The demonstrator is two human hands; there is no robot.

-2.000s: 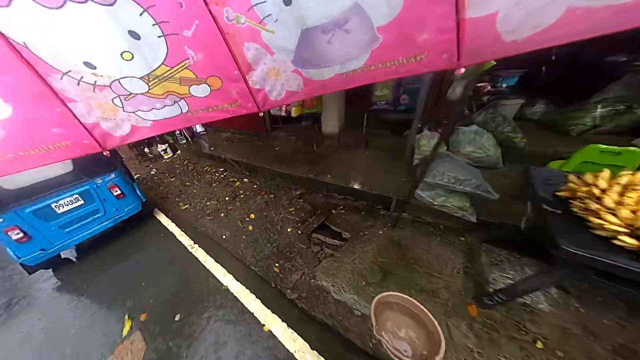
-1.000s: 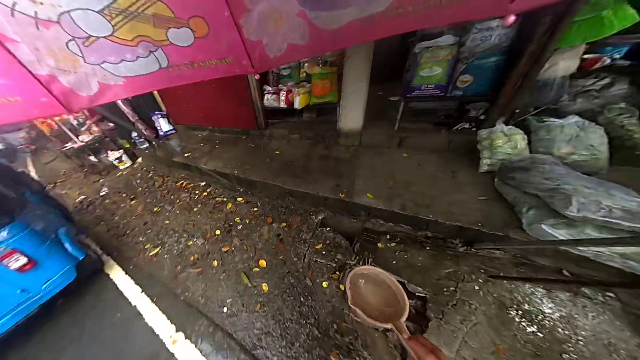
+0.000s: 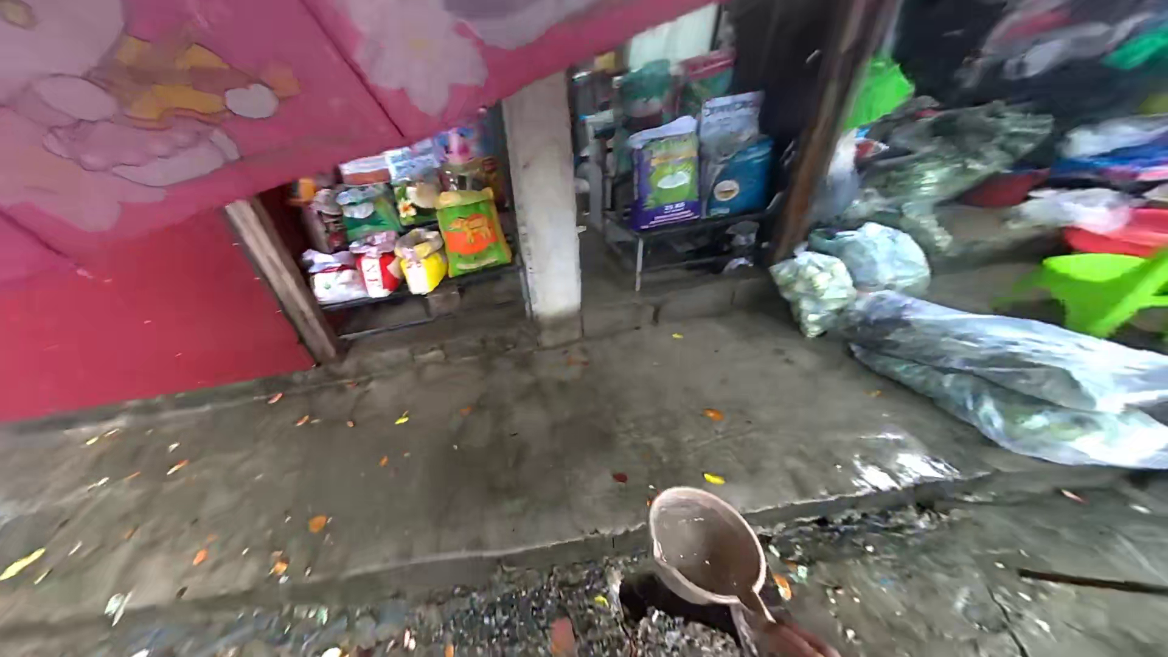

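Note:
A brownish-pink plastic dipper is held out low in the view, over the gutter beside the concrete ledge. Its handle runs down to my right hand, which is closed on it; only part of that hand shows, at the bottom edge. The dipper's bowl faces up, and whether any water lies in it I cannot tell. Below and left of the bowl is a dark hole in the broken gutter edge. My left hand is out of sight.
A wet concrete walkway with fallen leaves stretches ahead. A pink printed umbrella hangs across the upper left. Behind stand a concrete post, a wooden post and shelved sacks. Clear plastic bags and a green plastic chair are at right.
The view has swung toward the shopfront, and the blue vehicle has left it. The dipper, earlier near the bottom edge with no hand visible, is now in my right hand's grip by the ledge.

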